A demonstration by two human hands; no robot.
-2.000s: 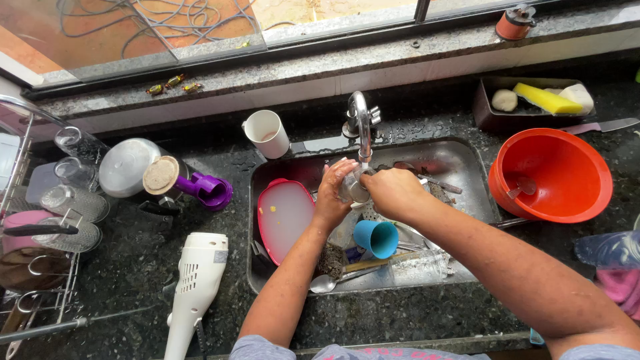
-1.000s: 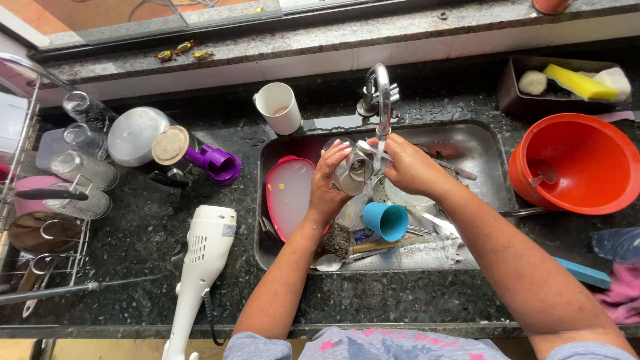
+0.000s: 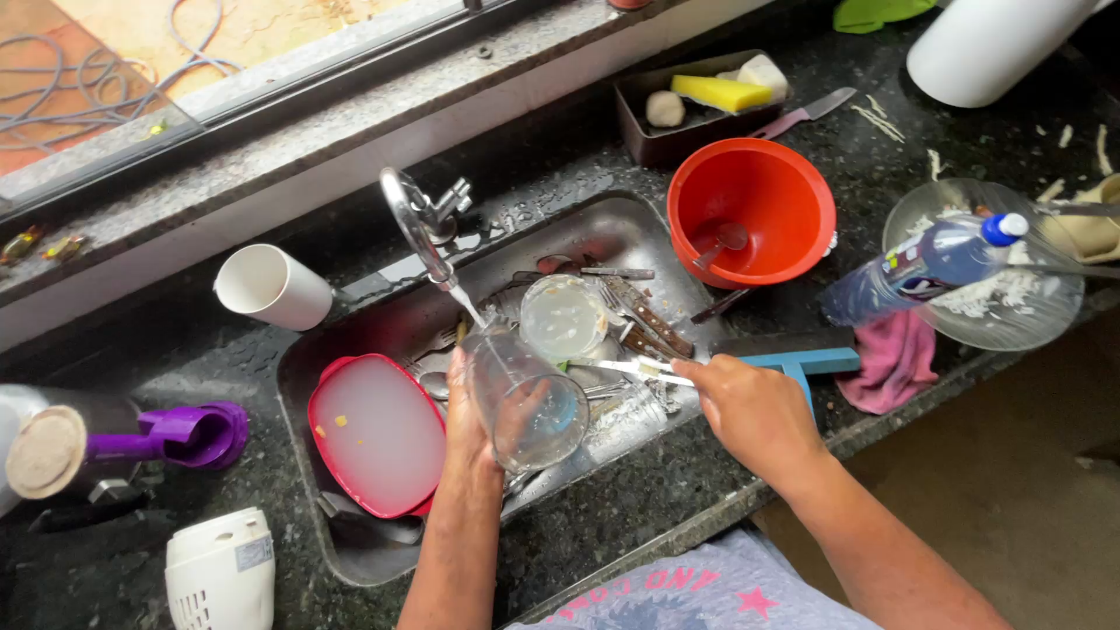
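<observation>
My left hand [image 3: 472, 411] holds a clear glass tumbler [image 3: 525, 398], tilted, with water from the chrome faucet [image 3: 420, 232] running onto it. My right hand [image 3: 752, 411] grips a thin white utensil [image 3: 634, 367] over the sink's near right side; its exact kind is unclear. Below both hands, the steel sink [image 3: 626, 210] holds a red-rimmed plastic container [image 3: 381, 437] with cloudy water, a round clear dish [image 3: 564, 319], wooden-handled knives [image 3: 656, 328], forks and spoons. Something blue shows through the tumbler; it cannot be told fully.
On the granite counter stand a white mug [image 3: 273, 287], a purple plastic item [image 3: 192, 436] and a white appliance body [image 3: 220, 569] at left. At right are a red bowl [image 3: 752, 210], a dark tray [image 3: 647, 144], a detergent bottle [image 3: 919, 262], a pink cloth [image 3: 892, 363], a blue-handled squeegee [image 3: 801, 360] and a glass plate [image 3: 1041, 306].
My right hand has moved away from the faucet to the right and now grips a white utensil. My left hand has lowered with the glass. The view has swung right.
</observation>
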